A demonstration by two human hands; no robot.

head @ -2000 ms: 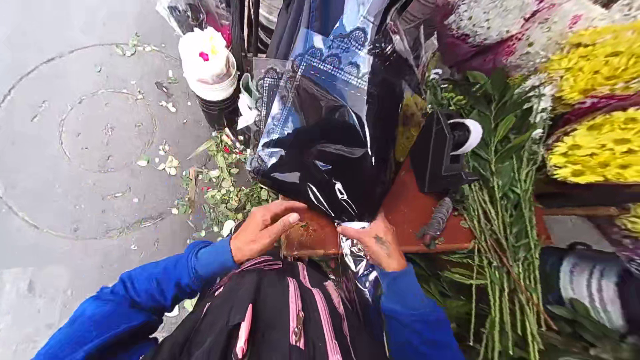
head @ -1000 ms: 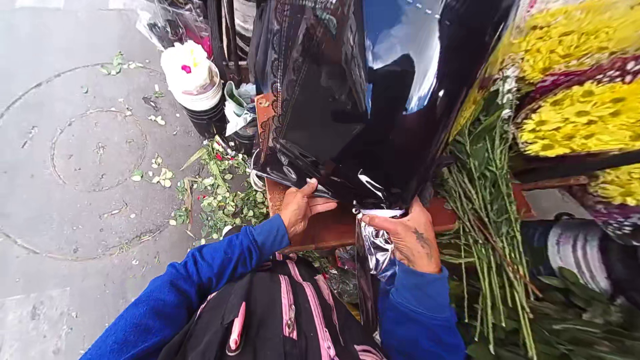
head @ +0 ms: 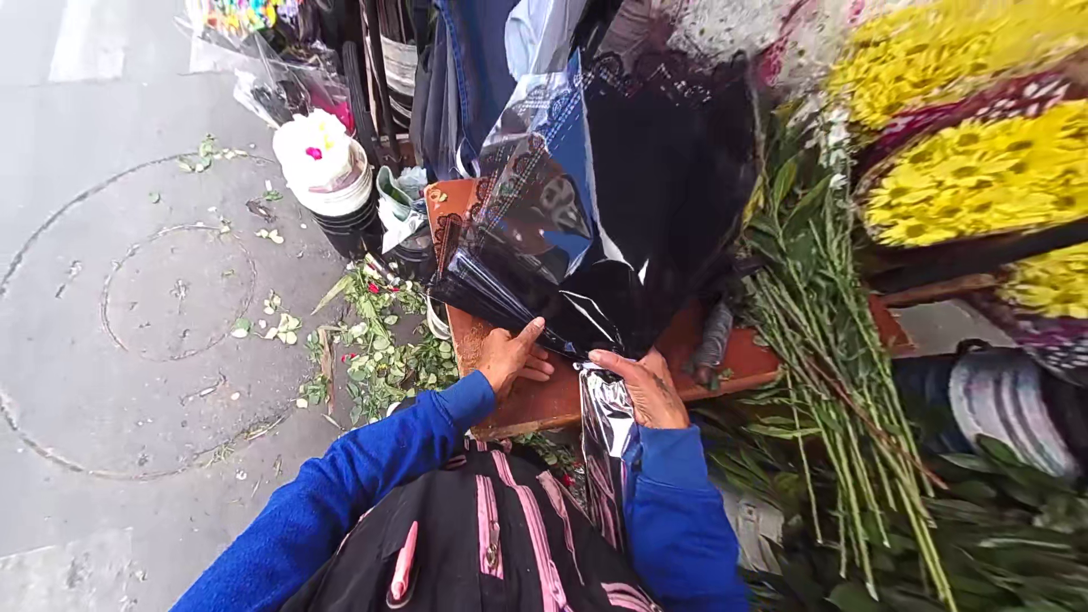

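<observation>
A large black and clear cellophane wrapper (head: 671,187) with a lace-patterned edge lies over a reddish-brown wooden board (head: 518,412). Its lower part narrows to a gathered point between my hands. My left hand (head: 512,359) is at the left of this point, against the lower edge of the black film, with thumb and fingers apart; whether it pinches the film cannot be told. My right hand (head: 648,389) grips the gathered neck with thumb and fingers. From there a shiny silvery strip (head: 607,408) of film hangs down beside my right sleeve. What is inside the wrapper is hidden.
Long green stems (head: 837,340) lie across the board's right part, beside a grey wrapped roll (head: 712,340). Yellow daisy-like flowers (head: 986,178) stand at the right. A bucket with white flowers (head: 327,174) is at the left, above leaf cuttings (head: 395,357) on the pavement. A black bag with pink zips (head: 476,527) hangs at my front.
The black wrapper, raised large toward the view one second ago, now lies lower and folded over the board. Both hands remain near its gathered neck.
</observation>
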